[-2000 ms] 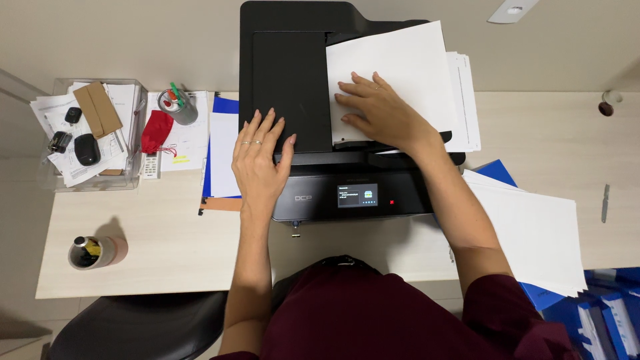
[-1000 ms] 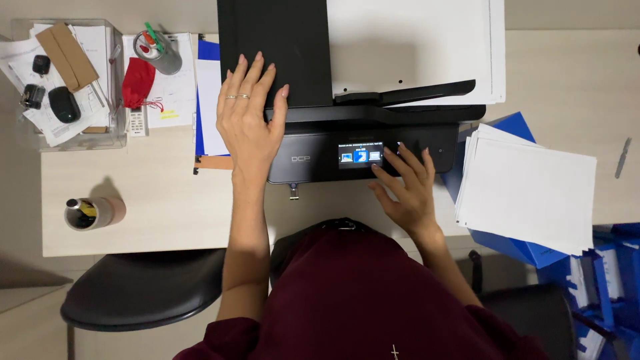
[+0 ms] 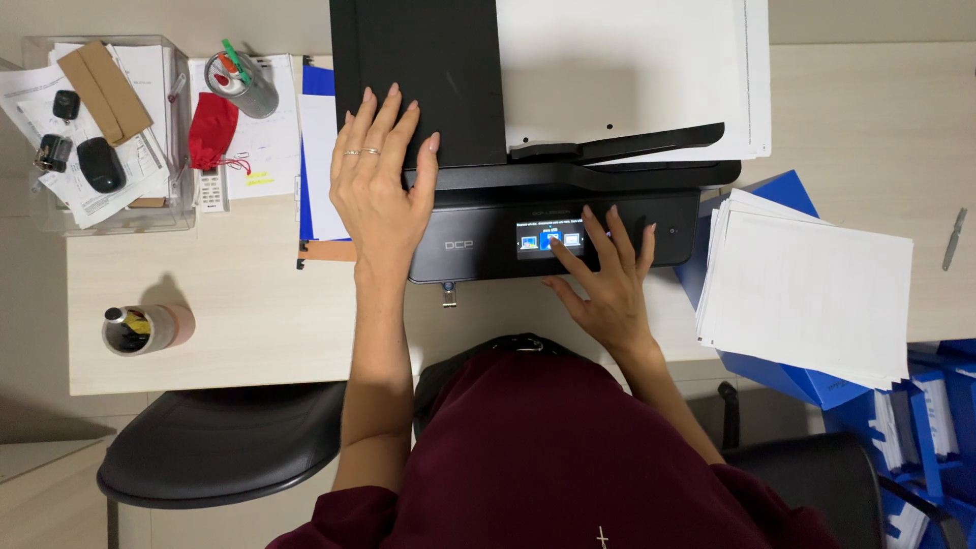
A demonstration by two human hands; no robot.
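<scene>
My left hand lies with spread fingers on the left front corner of the black document feeder cover of a multifunction printer. My right hand is at the printer's front panel, its index fingertip at the middle icon of the lit touchscreen; it holds nothing. White paper sheets lie in the feeder tray, beside the cover and behind a black paper guide. A USB stick sticks out of the printer's front edge, between my two hands.
Right of the printer, a stack of white sheets rests on a blue box file. At the left stand a clear tray of papers, a mesh pen cup, a red pouch and a round holder. Black chairs flank me.
My right hand has left the sheets in the feeder and moved down to the touchscreen, whose display has changed. My left hand stays on the feeder cover. The view has shifted.
</scene>
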